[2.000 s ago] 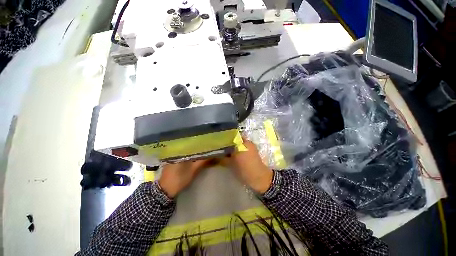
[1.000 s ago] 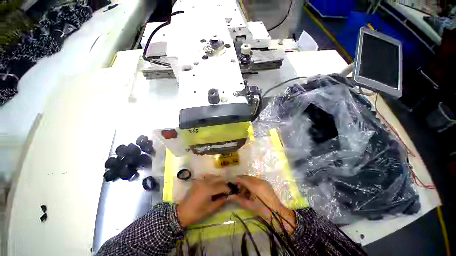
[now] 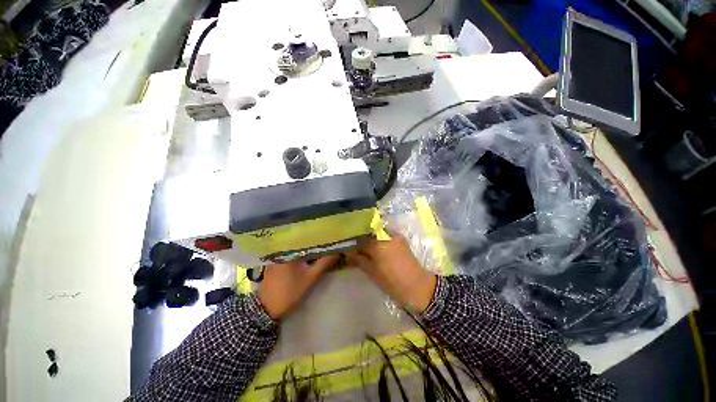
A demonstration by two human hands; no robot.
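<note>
The white sewing machine head (image 3: 302,208) with its dark and yellow front hangs over the work spot and hides the needle. My left hand (image 3: 286,284) and my right hand (image 3: 394,269) meet just below its front edge. A small dark piece (image 3: 341,261) shows between my fingertips; the head partly covers them, and the piece's shape cannot be told. Black sewn loops (image 3: 169,275) lie piled on the metal plate left of the machine. A single black ring (image 3: 255,273) lies by my left hand, partly hidden by the head.
A large clear plastic bag (image 3: 565,235) full of black pieces lies right of the machine. A control panel (image 3: 600,72) stands at the right rear. Yellow tape (image 3: 433,234) edges the work surface. Small black bits (image 3: 52,362) lie on the far left table.
From one second ago, my hands have moved forward with the small black piece to under the machine head's front edge. The view has moved closer to the machine.
</note>
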